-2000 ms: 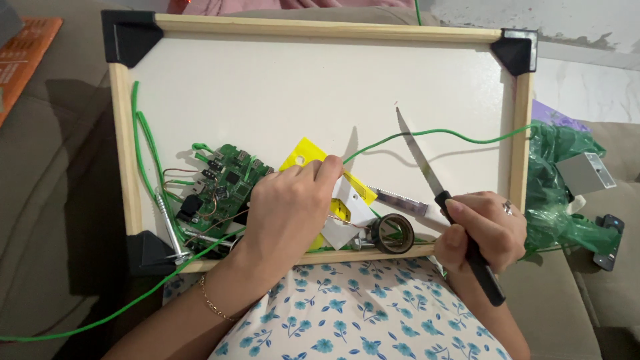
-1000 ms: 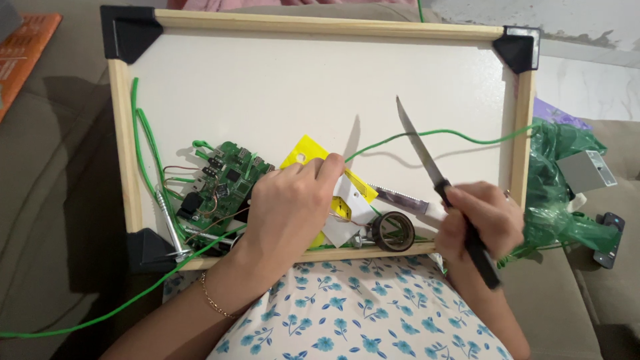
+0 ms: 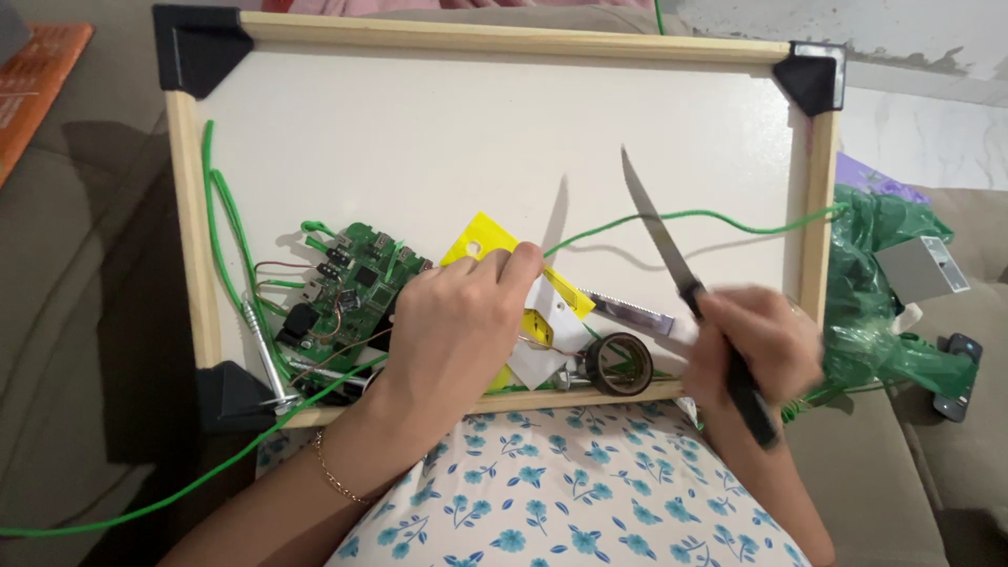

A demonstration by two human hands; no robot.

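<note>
My right hand (image 3: 752, 346) grips the black handle of a knife (image 3: 661, 236), its blade pointing up and left over the white tray. A green cord (image 3: 701, 213) passes behind the blade and runs to my left hand (image 3: 465, 323), whose fingers are closed on it; the cord leaves below that hand toward the lower left. Beneath and beside my left hand are a yellow plastic piece (image 3: 480, 232) and a white card (image 3: 555, 299). Left of it lies a green circuit board (image 3: 366, 276) with thin wires. A roll of dark tape (image 3: 620, 364) rests at the near edge.
The wood-framed white tray (image 3: 512, 35) has black corner pieces. Long screws (image 3: 264, 346) lie at its near left, and a serrated blade (image 3: 630, 311) lies right of the yellow piece. Beyond the right edge are a green plastic bag (image 3: 866, 276) and a remote control (image 3: 957, 378) on the sofa.
My right hand and the knife have shifted slightly, with the knife still held. My left hand stays at nearly the same place on the cord.
</note>
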